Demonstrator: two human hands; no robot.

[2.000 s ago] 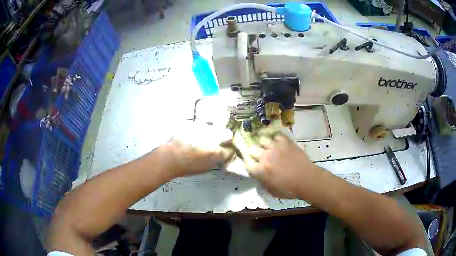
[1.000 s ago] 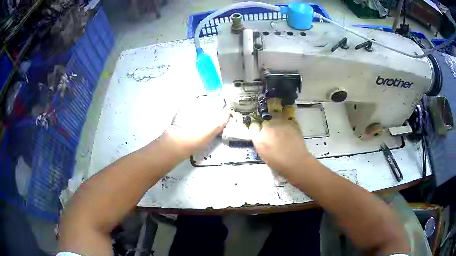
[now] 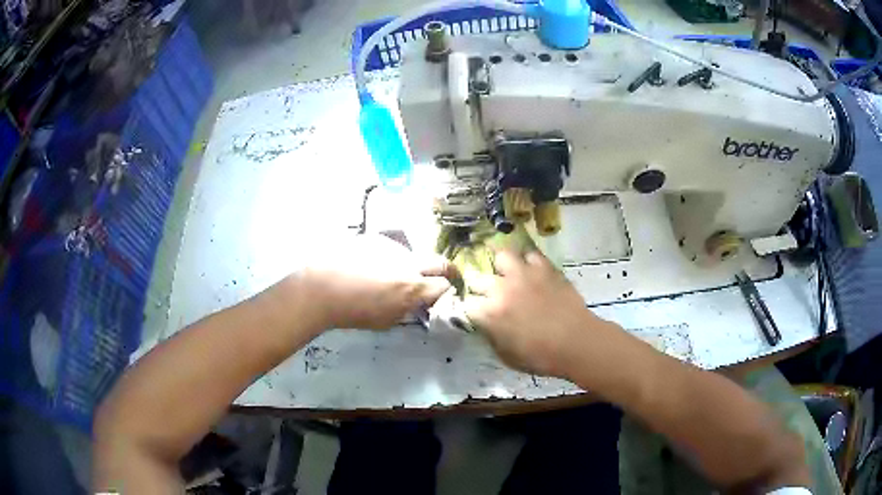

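Note:
A small bunched khaki-green garment piece (image 3: pixel 471 267) lies at the needle area of the off-white sewing machine (image 3: pixel 600 126). My left hand (image 3: pixel 372 285) is left of the cloth, washed out by glare, its fingers closed on the cloth's near left edge. My right hand (image 3: pixel 527 305) grips the cloth from the right, just in front of the brass-coloured rollers (image 3: pixel 534 213). The hands nearly touch. The needle and the cloth's underside are hidden.
A bright-blue bottle-shaped attachment (image 3: pixel 385 143) hangs left of the head. Dark snips (image 3: pixel 757 307) lie on the white table (image 3: pixel 280 382) at the right. A blue crate (image 3: pixel 126 222) stands at the left, another blue crate (image 3: pixel 464 37) behind. A bin (image 3: pixel 839 425) is at lower right.
Both hands have moved back toward me, away from the needle, and closer together. More khaki-green cloth shows between them and the rollers. The view has shifted slightly.

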